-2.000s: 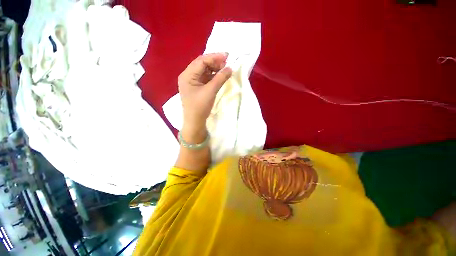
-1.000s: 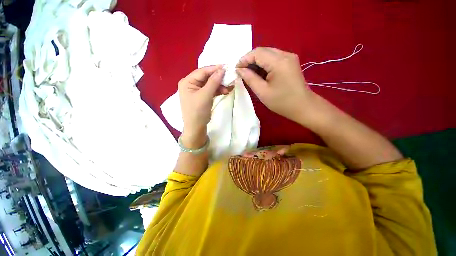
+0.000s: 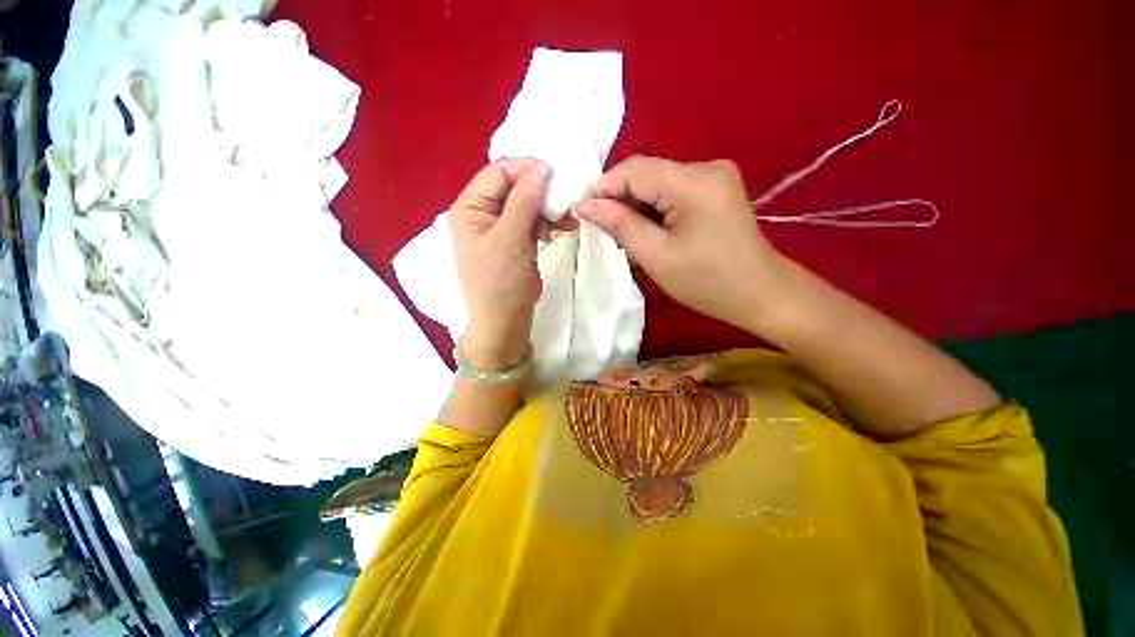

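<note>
A white garment piece (image 3: 566, 106) lies on the red cloth in front of me, its lower end against my yellow top. My left hand (image 3: 500, 224) pinches a fold of it between thumb and fingertips. My right hand (image 3: 678, 224) is just to the right, thumb and forefinger pinched together at the fold. A needle cannot be made out at the fingertips. White thread (image 3: 859, 214) lies in two loops on the red cloth, running out from behind my right hand.
A large heap of white garments (image 3: 237, 274) fills the left side of the red-covered table (image 3: 1021, 162). Green cloth (image 3: 1058, 373) lies at the right, near my right sleeve. Machinery (image 3: 75, 523) shows at the lower left, beyond the heap.
My right hand has come in from outside the centre to the garment fold and since moved slightly lower. The thread, stretched far right before, now lies in loops. My left hand keeps its pinch.
</note>
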